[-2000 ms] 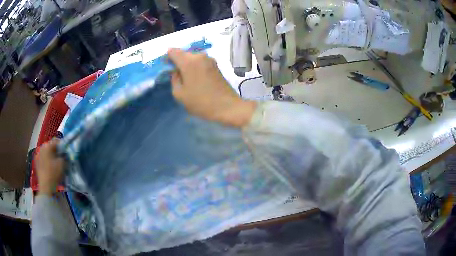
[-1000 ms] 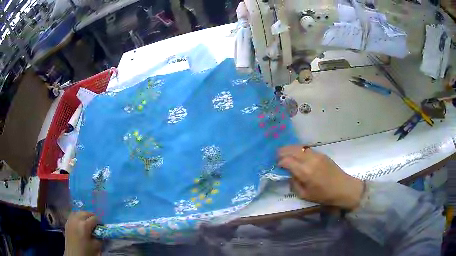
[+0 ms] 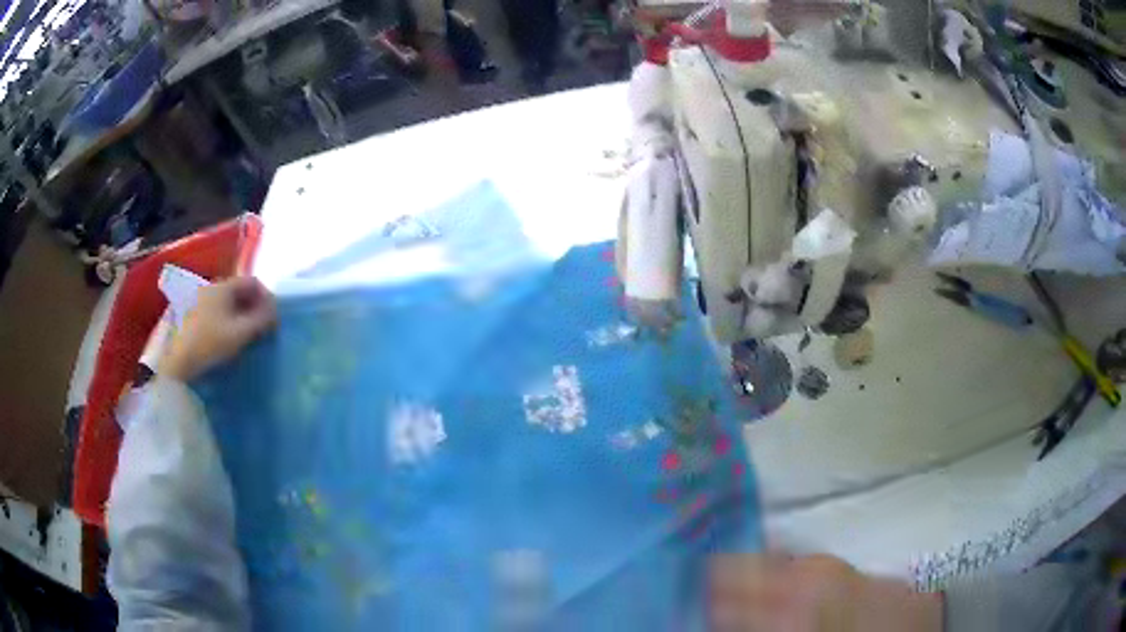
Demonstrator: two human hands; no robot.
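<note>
The blue floral fabric panel [image 3: 482,457] lies right side up on the white table, with white, yellow and pink flower clusters. Its right edge reaches the needle area of the sewing machine [image 3: 741,185]. My left hand [image 3: 222,327] is at the panel's upper left corner, fingers closed on its edge. My right hand [image 3: 803,593] is blurred at the bottom edge of the picture, at the panel's lower right edge; its fingers are partly unclear. The panel's near edge is out of the picture. A pale folded piece of cloth [image 3: 475,228] shows behind the panel.
A red basket [image 3: 111,370] with white scraps stands at the left. Blue-handled snips [image 3: 988,300], a long yellow-ended tool [image 3: 1087,368] and dark-jawed cutters [image 3: 1062,420] lie right of the machine. Papers [image 3: 1037,210] hang on the machine. A printed measuring tape [image 3: 1013,543] runs along the front edge.
The panel was turned right side up from its paler side. My left hand has since moved up from the lower left corner to the upper left. My right hand sits lower, and the view has shifted.
</note>
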